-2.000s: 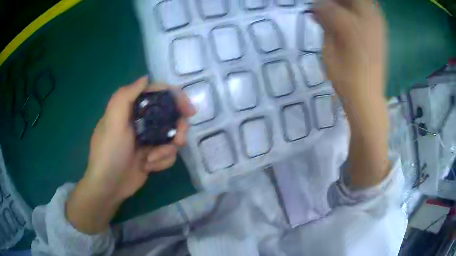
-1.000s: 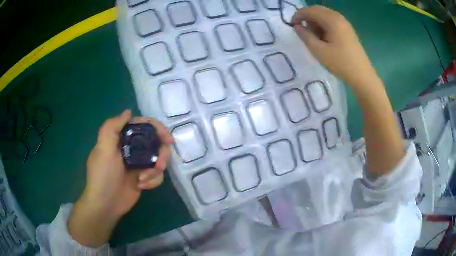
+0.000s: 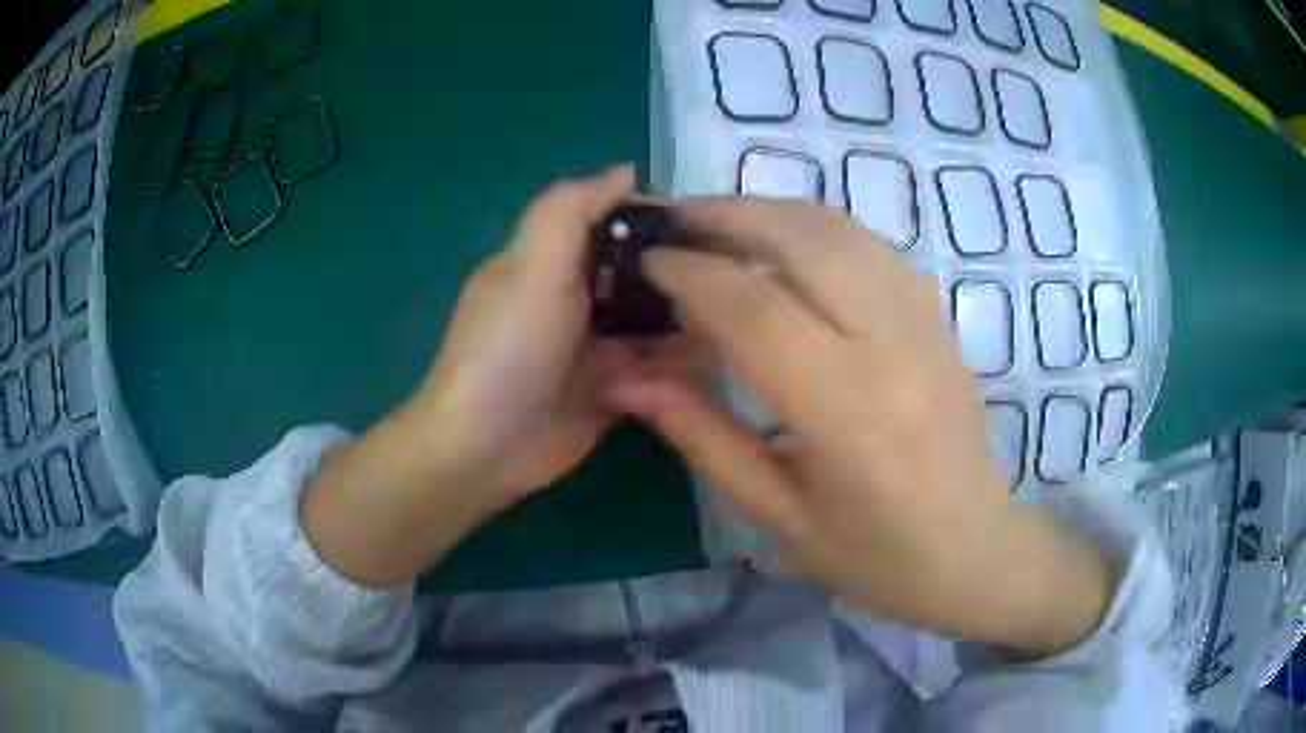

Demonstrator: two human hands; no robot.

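A glossy black watch housing [image 3: 625, 287] is held above the green mat, near the middle of the view. My left hand [image 3: 523, 337] grips it from the left side. My right hand [image 3: 845, 387] is over its right side, with fingers touching or very close to it, and is blurred. The fingers cover part of the housing. No frame can be made out in my right hand. The white frame tray [image 3: 917, 143] with rows of dark rounded-square frames lies at the right, partly under my right hand.
Several loose dark frames [image 3: 247, 199] lie on the green mat [image 3: 387, 129] at the upper left. A second frame tray [image 3: 122, 415] is at the left edge. Bagged trays [image 3: 1268, 530] are at the right edge. Yellow tape [image 3: 1196, 60] runs across the upper right.
My right hand has come from the tray's far side, where it held a dark frame, to the housing in my left hand. The view has shifted left, showing more of the second tray.
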